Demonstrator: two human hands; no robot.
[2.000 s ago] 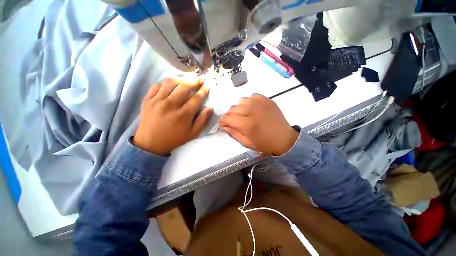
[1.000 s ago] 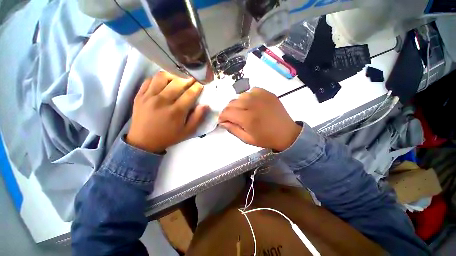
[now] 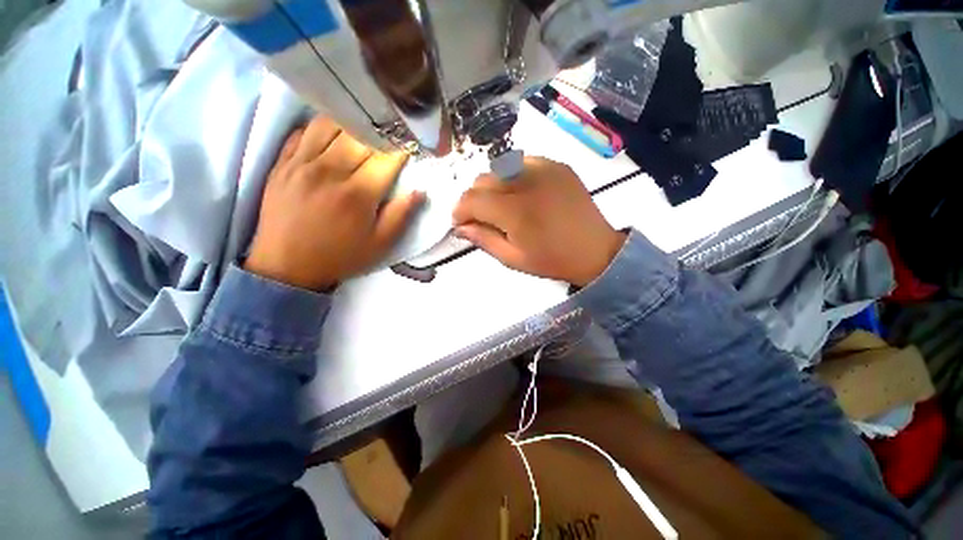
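Light grey fabric (image 3: 195,137) lies in folds on the left of the table and runs under my left hand toward the needle area (image 3: 449,148) of the white sewing machine (image 3: 317,69). My left hand (image 3: 327,200) lies flat on the fabric, left of the needle, fingers slightly apart. My right hand (image 3: 539,222) is right of and nearer than the needle, thumb and fingers pinching the fabric edge. A curved dark-edged part of the fabric shows between my hands. The glare hides the stitching point.
Red and blue thread snips (image 3: 583,121) lie right of the needle, beside black fabric pieces (image 3: 676,137) and a clear plastic bag (image 3: 630,79). A black slab (image 3: 855,132) with a white cable is farther right. A measuring tape (image 3: 454,364) runs along the front edge. Grey pieces (image 3: 813,274) heap at right.
My left hand has moved left and away from me on the fabric. My right hand has moved slightly away from me. More of the curved dark edge shows between them.
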